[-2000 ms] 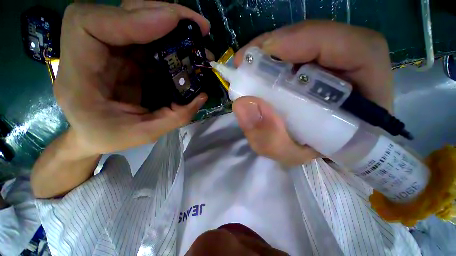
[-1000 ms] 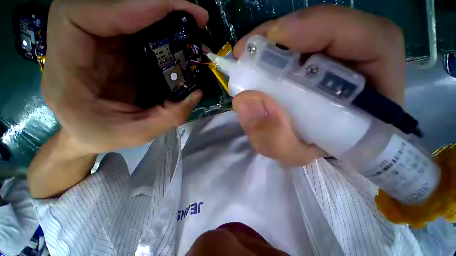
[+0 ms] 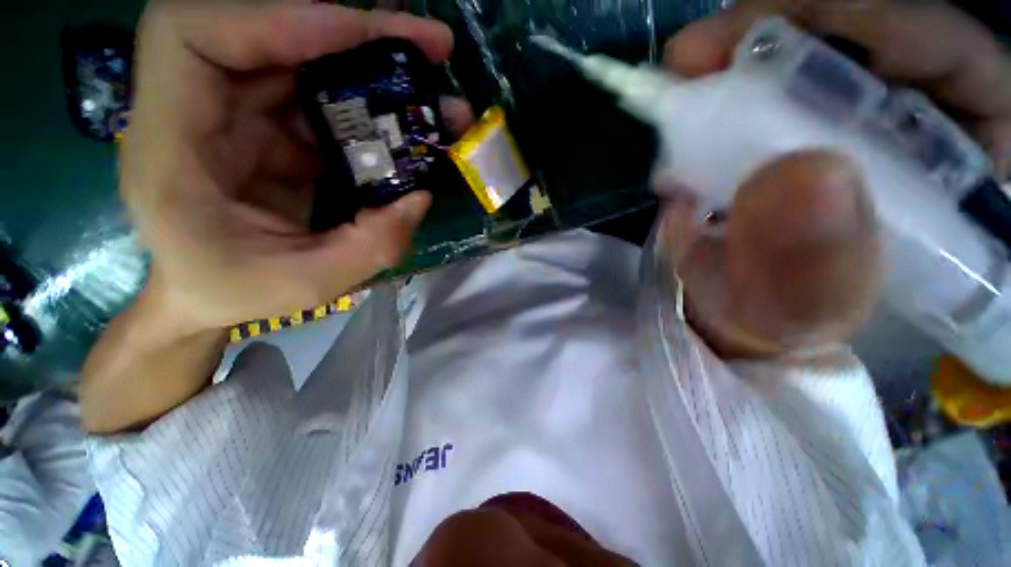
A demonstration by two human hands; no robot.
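Observation:
My left hand (image 3: 244, 188) holds a black device half-assembly (image 3: 371, 122) between thumb and fingers, its circuit board facing up. A silver pouch battery (image 3: 493, 163) with yellow tape edges hangs from thin wires at the board's right side. My right hand (image 3: 798, 244), partly cut off by the top and right edges and blurred, holds the white dispensing syringe (image 3: 732, 127). The syringe's fine tip points up and left, well apart from the board and battery. The back of the barrel is cut off at the right edge.
Another black device (image 3: 98, 83) lies on the glossy green bench (image 3: 67, 205) at upper left. Yellow-black floor tape (image 3: 290, 322) shows below my left wrist. A yellow-orange wrap (image 3: 973, 391) shows at the right, by the syringe's back end.
My right hand has drawn the syringe away from the board, to the right and up. The pouch battery now shows fully. My left hand still holds the device in nearly the same place.

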